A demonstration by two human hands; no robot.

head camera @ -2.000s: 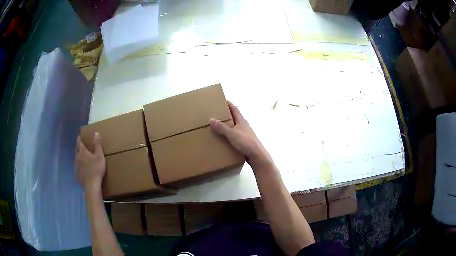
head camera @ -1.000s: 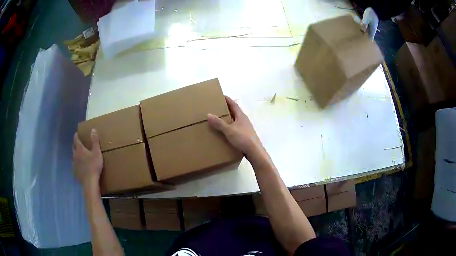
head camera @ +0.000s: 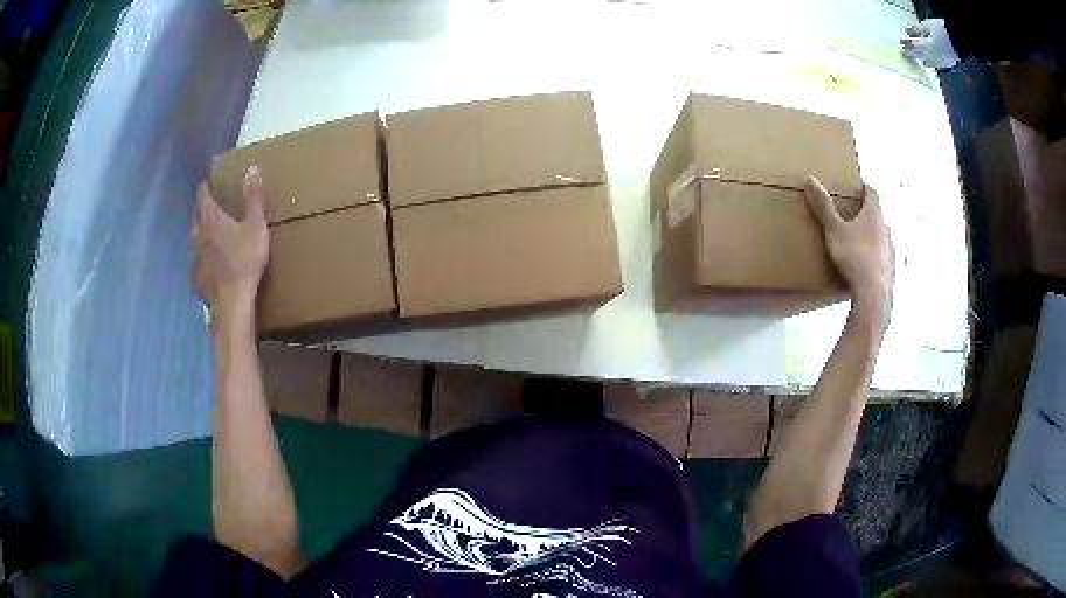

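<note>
Two brown cartons stand side by side on the white packing table (head camera: 468,350), the left carton (head camera: 322,251) touching or nearly touching the middle carton (head camera: 503,240). My left hand (head camera: 232,240) is pressed on the left carton's outer side, thumb on top. A third carton (head camera: 766,222) stands apart to the right, with a gap between it and the middle one; glossy tape shows on its left side. My right hand (head camera: 853,240) grips its right side, thumb on top. The fingers behind the cartons' outer sides are partly hidden.
More cartons (head camera: 380,391) sit in a row below the table's near edge. A tall white translucent stack (head camera: 129,257) stands left of the table. A white wrapped bundle (head camera: 1035,456) is at the right. Another person's hand (head camera: 929,43) shows at the far right corner.
The third carton, earlier tilted at the far right, now stands nearer and upright. My right hand has left the middle carton and taken hold of it. The view has shifted.
</note>
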